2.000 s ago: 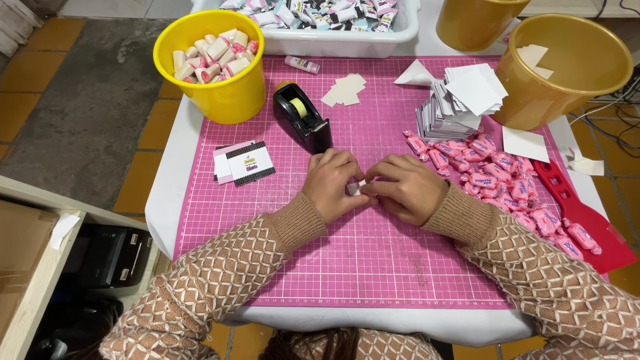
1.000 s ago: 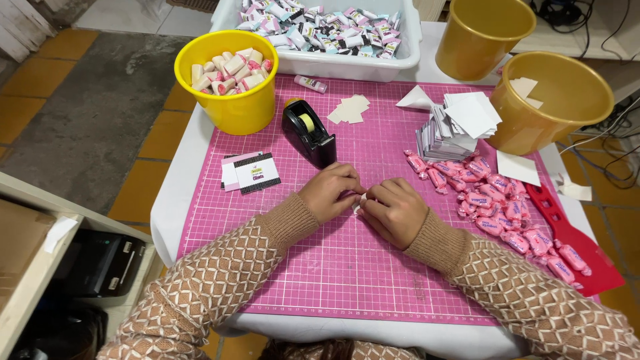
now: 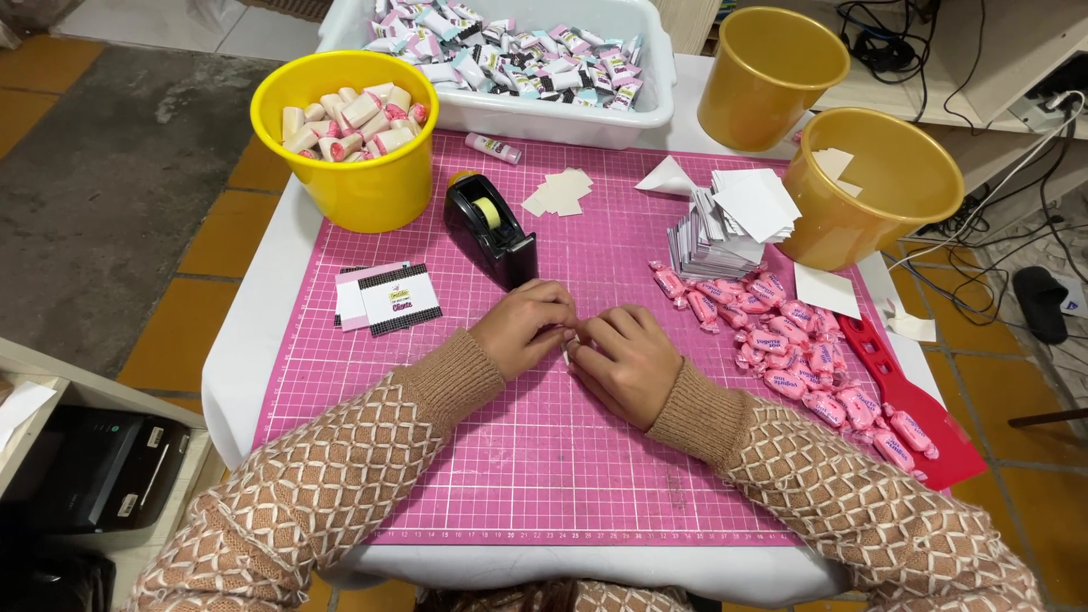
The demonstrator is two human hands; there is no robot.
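Note:
My left hand (image 3: 529, 327) and my right hand (image 3: 625, 361) meet over the pink cutting mat (image 3: 510, 476), fingertips together on a small white piece (image 3: 569, 347), mostly hidden by the fingers. Just beyond my left hand stands a black tape dispenser (image 3: 491, 229). Printed paper labels (image 3: 398, 297) lie left of it, small cream cards (image 3: 559, 192) behind it. To the right of my right hand are pink wrapped candies (image 3: 786, 340), partly on a red plastic scoop (image 3: 922, 416), and a stack of white paper pieces (image 3: 722, 225). A small labelled tube (image 3: 493, 149) lies near the back.
A yellow bucket (image 3: 365, 191) of pale wrapped rolls stands back left. Behind the mat is a white plastic tub (image 3: 544, 123) of small wrapped packets. Two gold buckets (image 3: 756, 93) stand back right, the nearer one (image 3: 858, 212) holding cream cards. A black machine (image 3: 102, 467) sits on the left shelf.
My hands stay together over the mat, with the fingers slightly shifted around the small white piece. The objects around them keep their places. The view has shifted slightly.

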